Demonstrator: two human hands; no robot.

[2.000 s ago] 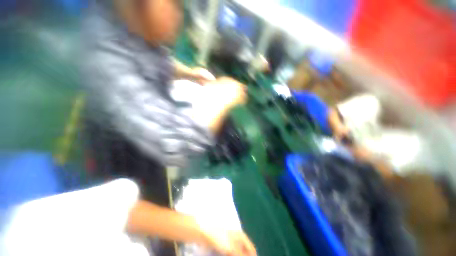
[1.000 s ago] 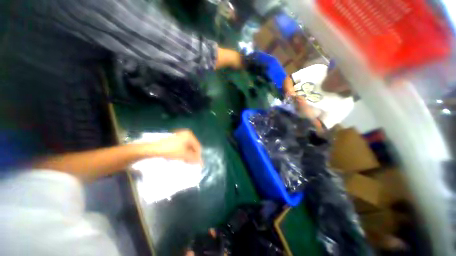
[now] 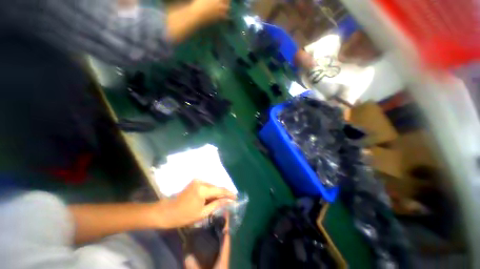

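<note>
My left hand (image 3: 192,206), its arm in a white sleeve from the left, pinches a clear plastic bag (image 3: 238,209) at the near corner of a bright white stack (image 3: 192,171). My right hand (image 3: 223,251) is cut off by the bottom edge. Its fingers are around a dark unit, likely a black adapter (image 3: 204,242), just below the bag's opening. Blur hides whether the unit is partly inside the bag. A heap of black corded units (image 3: 192,97) lies farther up the green bench (image 3: 247,178). More dark units (image 3: 289,239) lie at the bottom.
A blue bin (image 3: 292,157) full of shiny bagged black units stands to the right, with more bagged units (image 3: 368,220) beyond it. A person's hand and striped sleeve (image 3: 131,31) are at the top. Another person in white (image 3: 347,79) and cartons (image 3: 373,126) are at the right.
My left hand has moved from over the white stack to its near corner and now holds a clear bag. My right hand shows more clearly, around a dark unit. The view has shifted.
</note>
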